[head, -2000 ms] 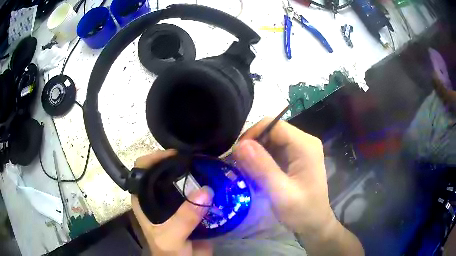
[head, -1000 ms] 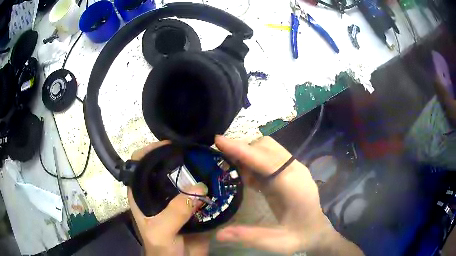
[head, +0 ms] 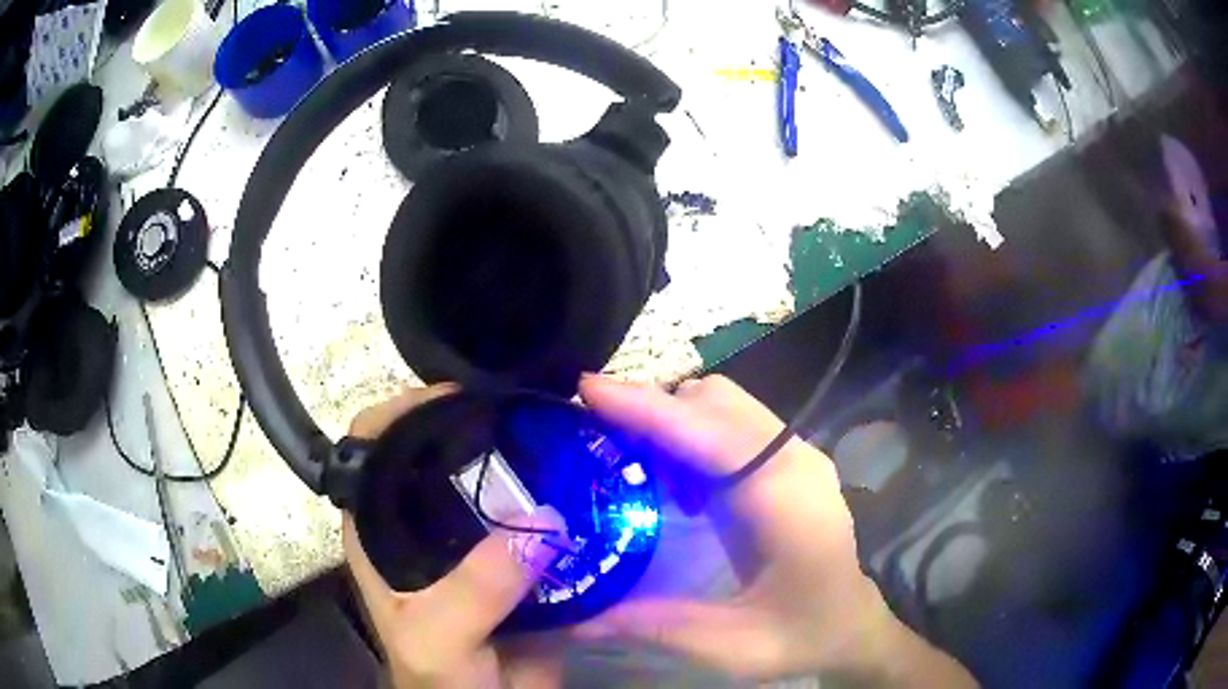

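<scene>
The black headphones (head: 249,289) lie with their headband arched over the bench. The closed ear cup (head: 505,269) rests at the middle. The open ear cup (head: 418,518) shows a silver battery (head: 488,487) and a curved circuit board (head: 613,538) with a bright blue light. My left hand (head: 438,612) holds this cup from the left, thumb inside on the thin wires. My right hand (head: 774,552) grips the cup's right side, fingers around the rim. A thin black cable (head: 838,370) curves from behind my right hand; its end at the cup is hidden.
Blue-handled cutters (head: 791,101) lie open at the back. A loose ear pad (head: 465,115), blue cups (head: 269,61), a white cup (head: 173,41) and a speaker driver (head: 162,245) are on the bench. A person's arm (head: 1192,202) shows at the right edge.
The board light went from lit to dark to lit blue again. My right hand, earlier holding the cable near the cup, has closed around the cup's right side.
</scene>
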